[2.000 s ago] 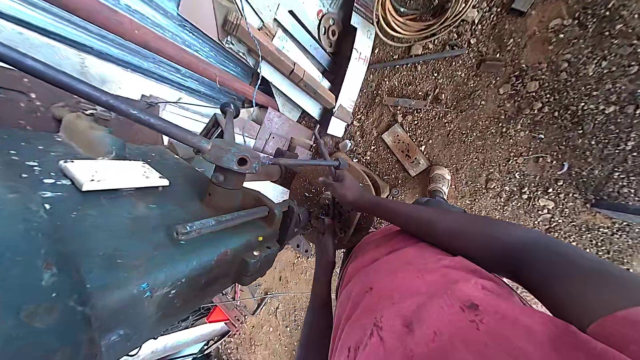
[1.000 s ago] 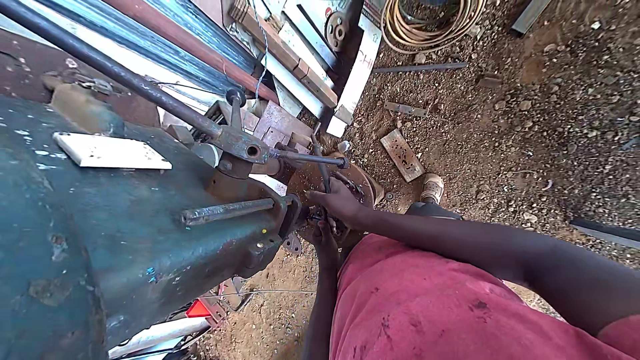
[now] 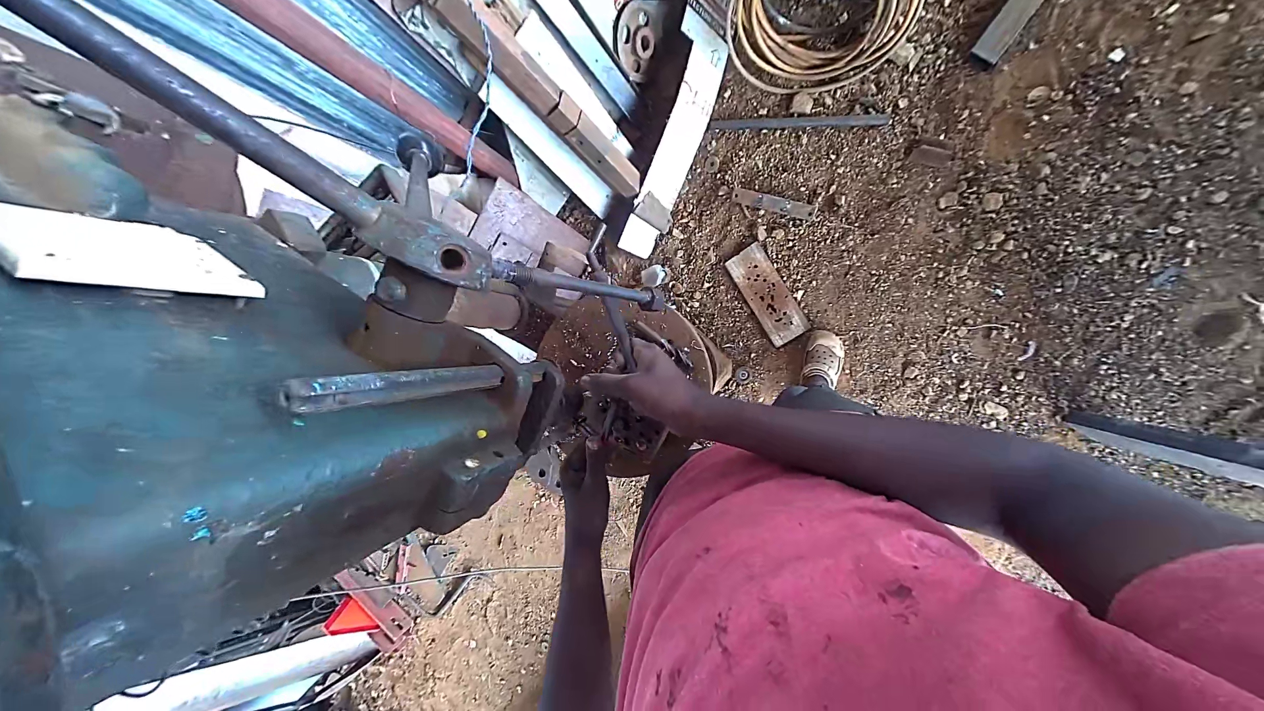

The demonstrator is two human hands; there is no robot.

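My right hand (image 3: pixel 657 390) is closed around the lower end of a bent metal rod (image 3: pixel 614 321), above a round, rusty metal table (image 3: pixel 573 341). Just below it, the fingertips of my left hand (image 3: pixel 586 474) are at small, dark metal parts (image 3: pixel 632 430) on that table; whether they hold one is hard to see. Both hands are beside the front end of a green-painted machine (image 3: pixel 346 474). A lever head (image 3: pixel 425 242) on the machine carries a long steel bar (image 3: pixel 227 109) and a shorter threaded rod (image 3: pixel 592 286), which passes above the right hand.
A white block (image 3: pixel 118 252) lies on the machine. Wooden boards (image 3: pixel 553 99) and metal profiles are stacked behind it. On the gravelly ground are a coiled hose (image 3: pixel 829 69), a wooden piece (image 3: pixel 765 294) and a flat bar (image 3: pixel 800 122). My shoe (image 3: pixel 823 357) stands near the round table.
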